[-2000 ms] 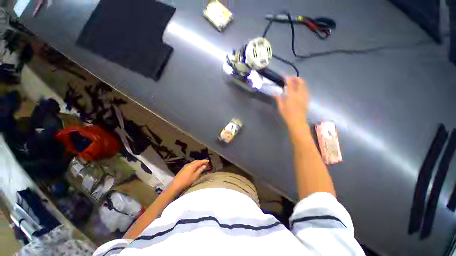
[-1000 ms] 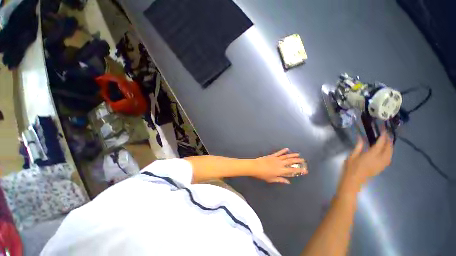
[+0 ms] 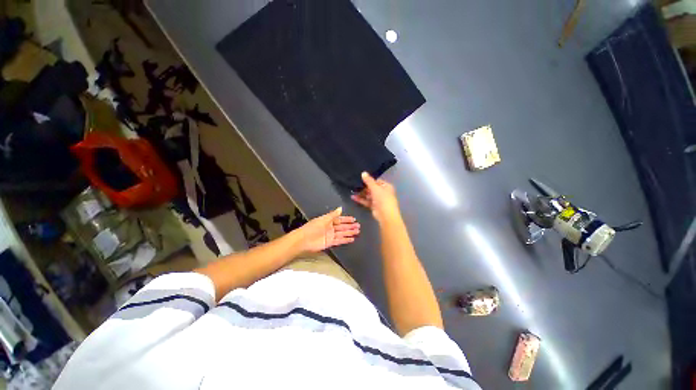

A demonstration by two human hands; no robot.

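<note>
The black fabric stack [image 3: 320, 84] lies on the grey table, with a notch on its right side. My right hand [image 3: 378, 199] is at its near corner, thumb on top and fingers at the edge, pinching the corner; the fingertips are partly hidden. My left hand [image 3: 330, 231] is just nearer to me, palm up, fingers apart and empty, not touching the cloth. The electric rotary cutter [image 3: 572, 225] stands on the table at the right, untouched.
A cream-yellow block [image 3: 481, 148], a mottled wrapped lump [image 3: 479, 301] and a pinkish block [image 3: 524, 356] lie on the table [image 3: 450, 244]. Navy lays [image 3: 649, 114] are at the far right, dark strips [image 3: 610, 375] at the lower right. An orange-red bag [image 3: 126, 169] and scraps lie below the left edge.
My right hand has left the cutter and moved left to the fabric stack's corner. My left hand has left the mottled lump and moved left, turning palm up. The view has shifted.
</note>
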